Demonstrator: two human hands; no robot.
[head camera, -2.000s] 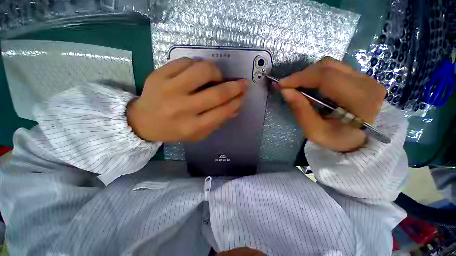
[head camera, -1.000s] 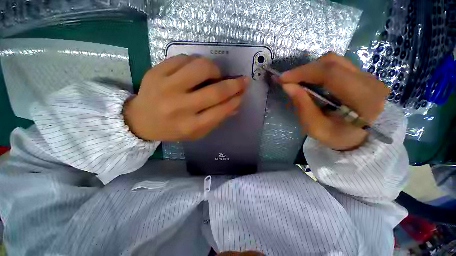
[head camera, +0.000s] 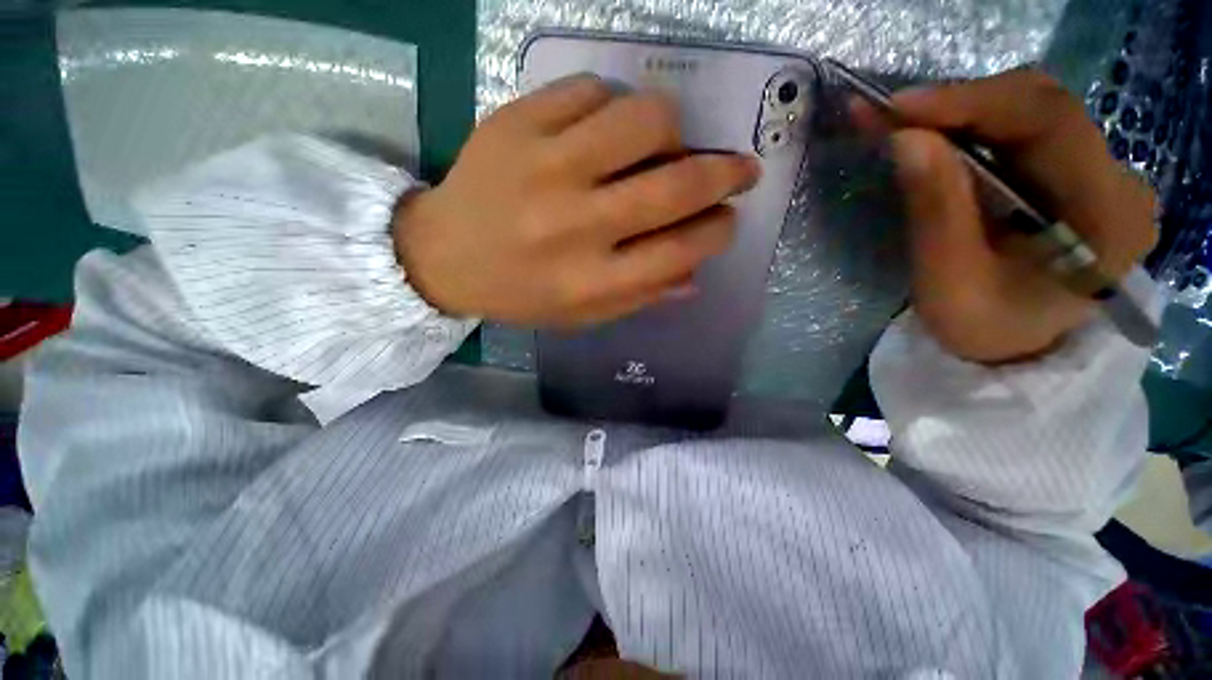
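Observation:
The grey tablet back cover (head camera: 665, 292) lies upright in view on the silvery bubble wrap (head camera: 851, 266), with its camera area (head camera: 780, 113) at the upper right corner. My left hand (head camera: 578, 213) rests over the upper left and middle of the cover, fingers bent, fingertips near the camera area. Whether it grips the cover's edge is hidden. My right hand (head camera: 1023, 199) holds the metal tweezers (head camera: 990, 173) like a pen. Their tip is just right of the cover's upper right corner, off the camera area. No part shows clearly at the tip.
A pale glossy sheet (head camera: 253, 100) lies on the green bench (head camera: 447, 93) to the left. A clear bag with rows of black rings (head camera: 1143, 120) is at the right edge. Red items (head camera: 1127, 631) show at the lower right. The smock's front fills the bottom.
The view has shifted, so the cover and hands sit further right and higher. The tweezers' tip has moved from the camera area to beyond the cover's upper right corner. My left hand stays on the cover.

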